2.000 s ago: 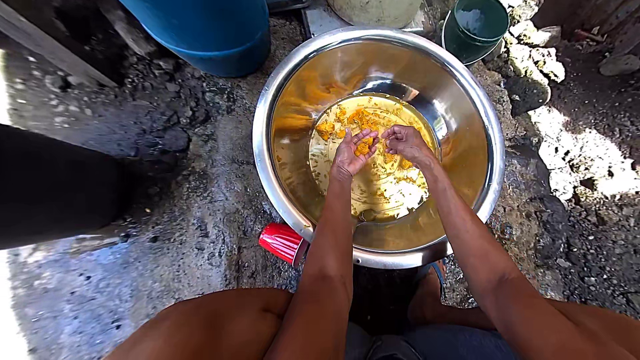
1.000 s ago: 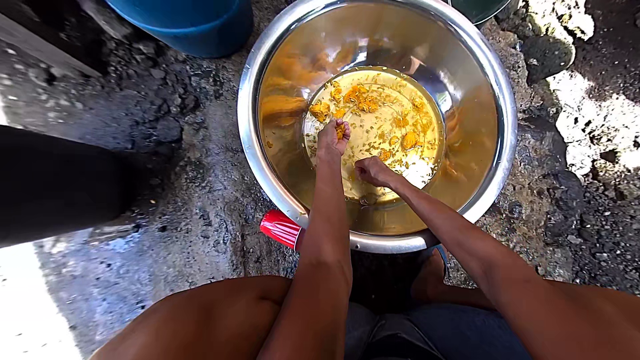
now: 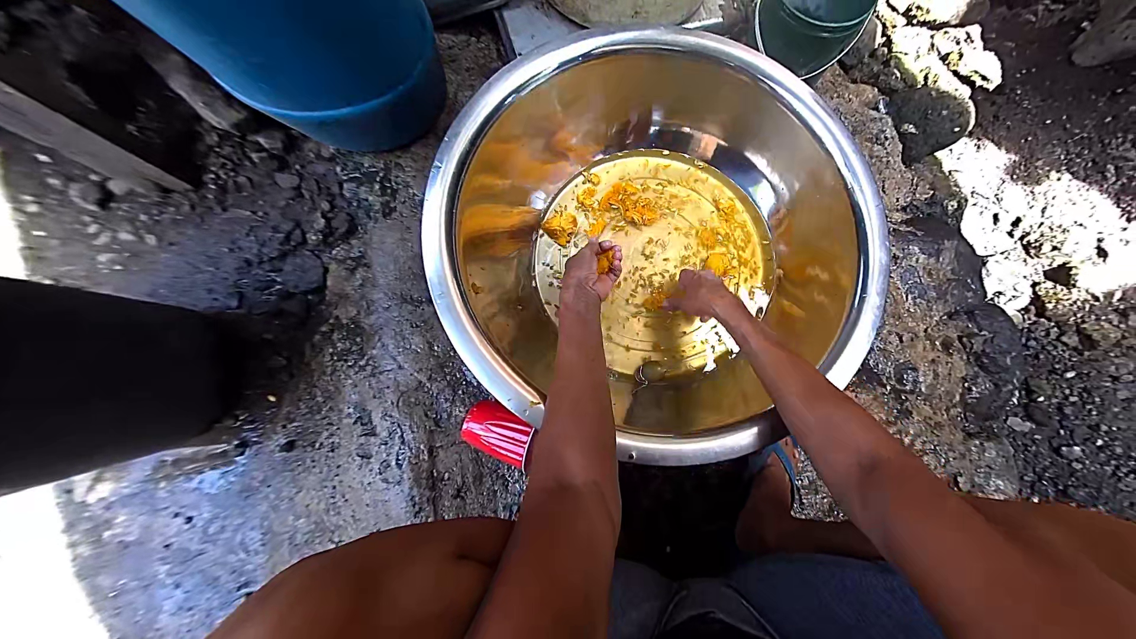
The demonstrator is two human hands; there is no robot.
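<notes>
A wide stainless steel basin holds shallow yellowish liquid with clumps of orange pulp and many small pale bits, perhaps seeds, in it. Over the left part of the basin's bottom, my left hand is curled around a piece of orange pulp, palm partly upward. To its right, my right hand reaches down at the liquid beside an orange clump. Its fingertips are hard to make out, so whether it grips anything does not show. Another orange clump lies just beyond the right hand.
A red ribbed plastic cup lies by the basin's near left rim. Past the far rim stand a blue plastic drum and a green bucket. At left is a large black object. Rocks lie on the rough ground at right.
Two seconds ago both hands were close together over the middle; now they are apart. Since one second ago, my right hand has moved a little right and its closed fist has changed to a downward reach.
</notes>
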